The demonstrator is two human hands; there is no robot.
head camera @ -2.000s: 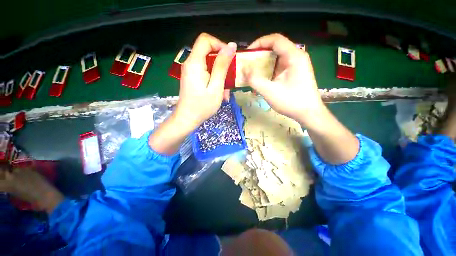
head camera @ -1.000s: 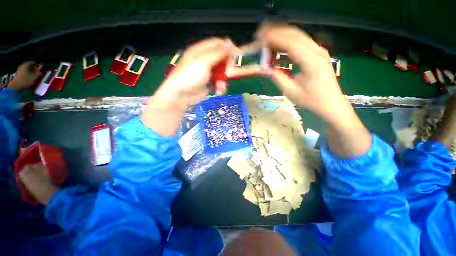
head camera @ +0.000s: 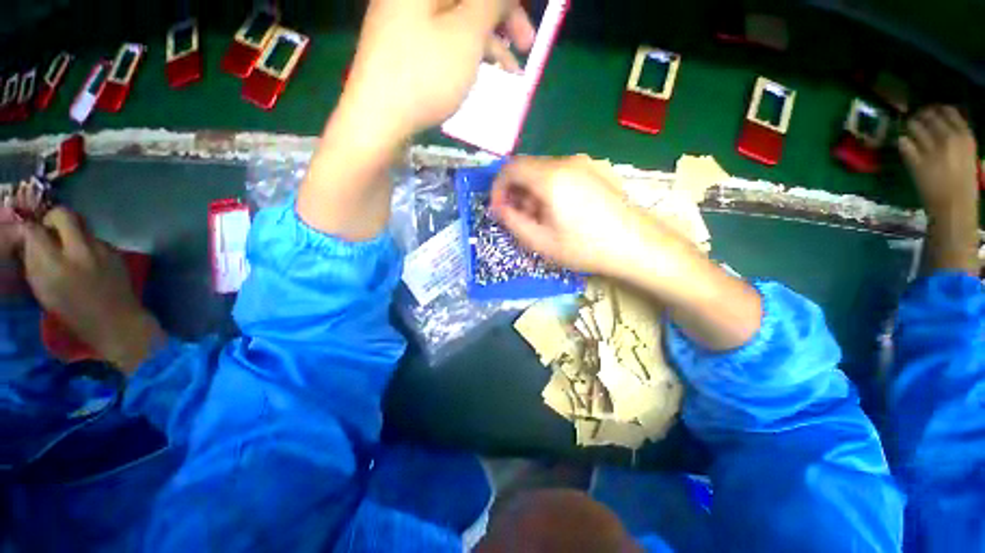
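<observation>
My left hand [head camera: 416,65] is at the top of the view, partly cut off by the edge. It holds a phone housing [head camera: 495,106] with a white face and a red edge, tilted over the belt's near side. My right hand [head camera: 567,211] is over the blue parts tray [head camera: 524,290], thumb and fingertips close together above the small silvery parts [head camera: 502,255]. Whether a part is between the fingertips cannot be told.
Red housings [head camera: 645,111] lie spaced on the green belt [head camera: 583,86]. Tan paper pieces [head camera: 610,367] are heaped right of the tray. A plastic bag [head camera: 432,324] lies left of it, a single housing [head camera: 229,246] further left. Other people's hands [head camera: 81,275] show at both sides.
My hands have moved apart. My left hand has gone up with the housing, now white face showing. My right hand has come down to the tray. The view has shifted.
</observation>
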